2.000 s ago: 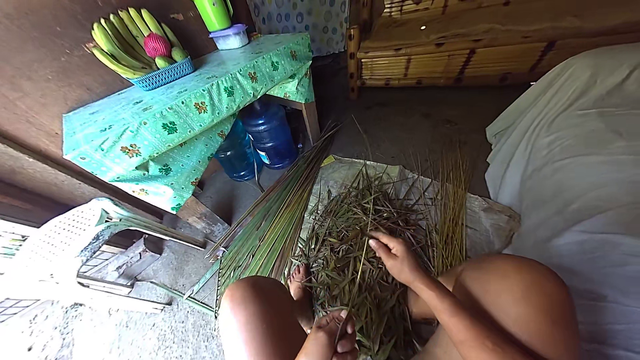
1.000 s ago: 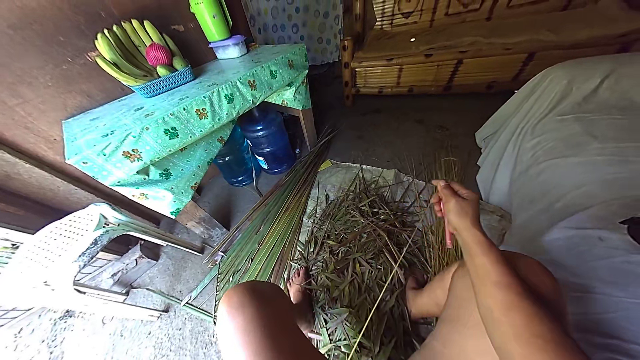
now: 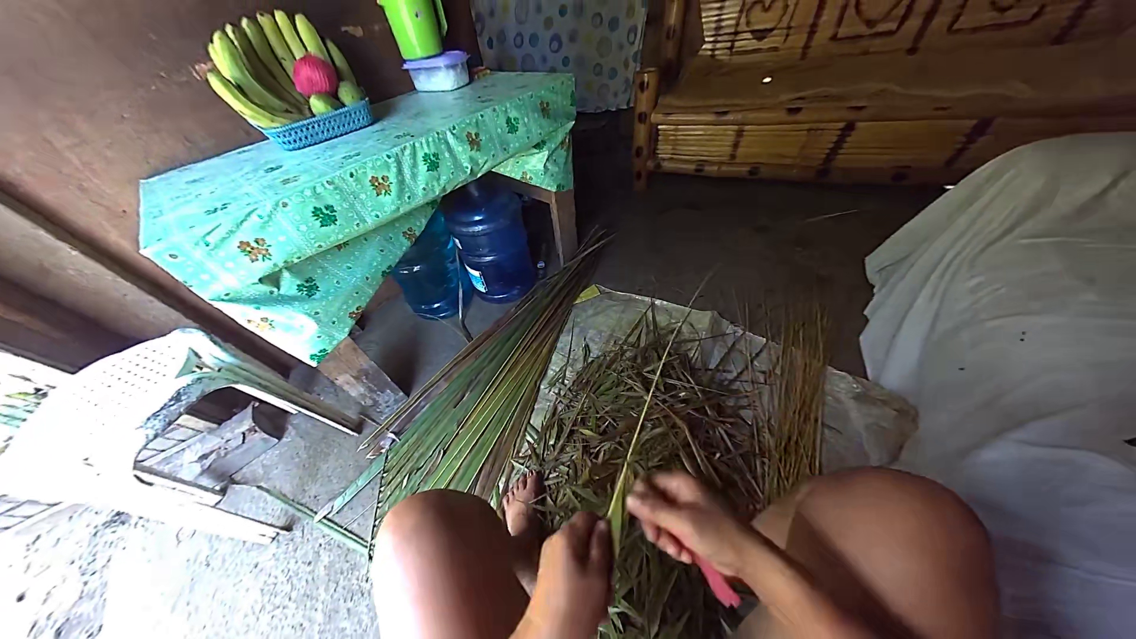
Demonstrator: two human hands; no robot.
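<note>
My left hand (image 3: 575,568) is closed on the wide base of a green palm leaflet (image 3: 641,426), whose thin tip points away over the pile. Close to its right, my right hand (image 3: 683,524) is curled around a pink-handled tool (image 3: 717,584); its blade is hidden or blurred. Beneath both hands lies a heap of leaf shavings (image 3: 657,399) on a pale sack sheet (image 3: 612,312). Long green palm leaflets (image 3: 488,390) lie in a fan left of the heap. A bundle of thin brown midribs (image 3: 796,399) lies to its right.
A table with a green floral cloth (image 3: 355,186) stands at the upper left, holding a blue basket (image 3: 321,129) of bananas. Blue water jugs (image 3: 490,240) sit under it. A white plastic chair (image 3: 106,417) is at the left, a bamboo bench (image 3: 825,106) behind, and white cloth (image 3: 1012,328) at the right.
My right hand has come down from over the midribs at the right to beside the leaflet. My left hand, out of view one second ago, shows again at the bottom.
</note>
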